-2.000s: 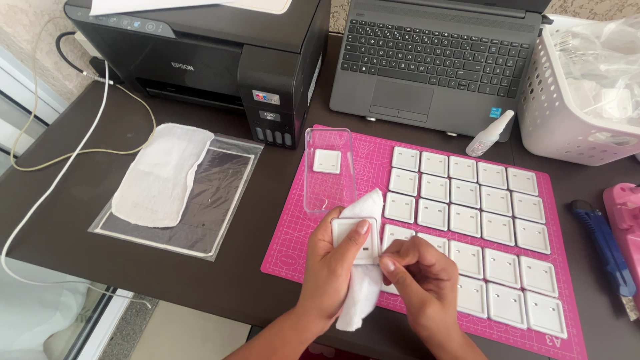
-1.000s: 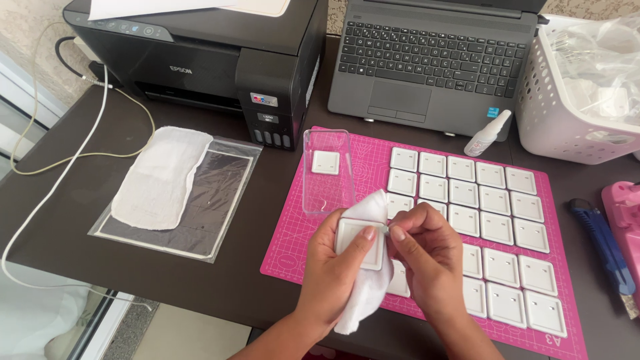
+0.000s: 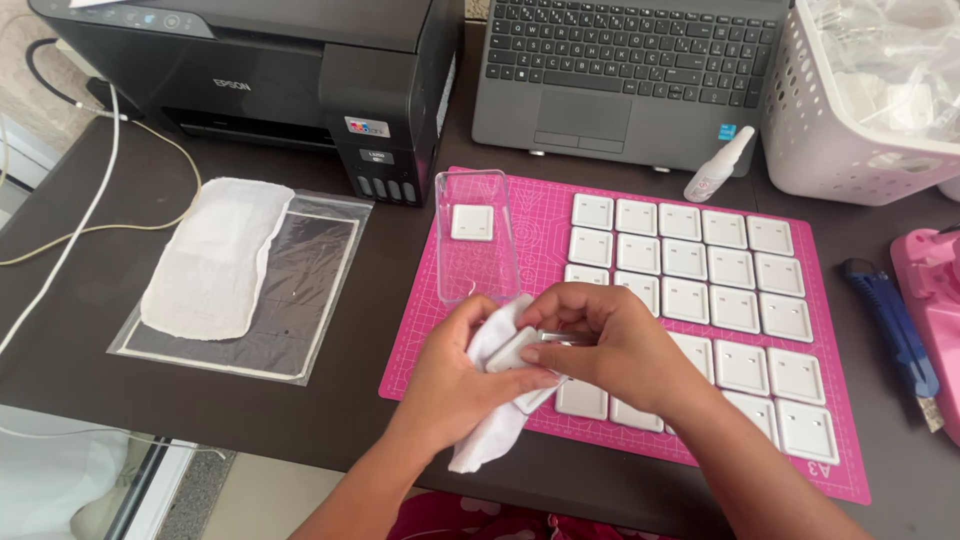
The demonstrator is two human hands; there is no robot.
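Note:
My left hand (image 3: 457,375) holds a white square plastic piece (image 3: 513,352) together with a folded white cloth (image 3: 491,442), which hangs below the fingers. My right hand (image 3: 600,345) pinches a small shiny strip (image 3: 562,337) at the edge of that piece; its exact kind is unclear. Both hands are over the pink cutting mat (image 3: 525,225). Rows of similar white square pieces (image 3: 684,256) lie on the mat, with small marks or slots on their faces. Left of them, a clear plastic case (image 3: 480,266) has one white square (image 3: 472,223) in it.
Behind the mat are a black printer (image 3: 247,82), a laptop (image 3: 585,112) and a small white bottle (image 3: 720,165). A perforated basket (image 3: 817,142), blue utility knife (image 3: 892,322) and pink device (image 3: 930,300) are at right. Another white cloth (image 3: 210,262) lies on a clear sleeve (image 3: 300,330) at left.
The held square has been tilted from facing up, and my right hand has moved over its top edge. The shiny strip now shows between the right fingers.

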